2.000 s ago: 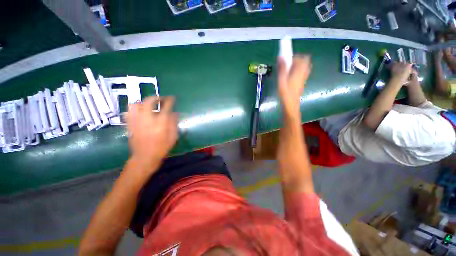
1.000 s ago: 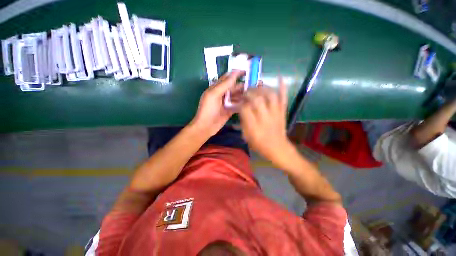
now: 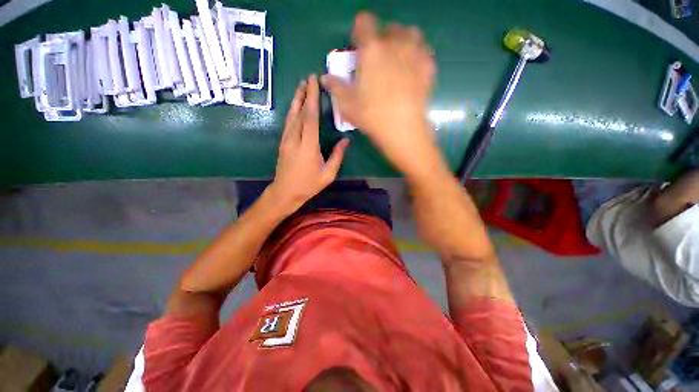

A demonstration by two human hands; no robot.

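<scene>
A white housing [image 3: 342, 66] lies on the green bench in front of me, its right part covered by my right hand. No blue shows on its visible part. My right hand [image 3: 391, 80] is over it, slightly blurred, with the thumb across its left side; its grip is unclear. My left hand [image 3: 301, 153] is flat at the housing's left side, fingers extended and thumb apart, holding nothing. A mallet [image 3: 507, 96] with a yellow-green face lies to the right, handle towards the bench edge.
An overlapping row of white covers [image 3: 142, 65] lies on the left of the bench. An open unit with blue parts [image 3: 674, 93] lies at the far right. A red stool [image 3: 543, 214] stands below the bench edge, beside another person's arm and light clothing at right.
The open half with blue and the separate white frame are no longer seen apart; one white housing lies under my right hand. My left hand has let go and moved left.
</scene>
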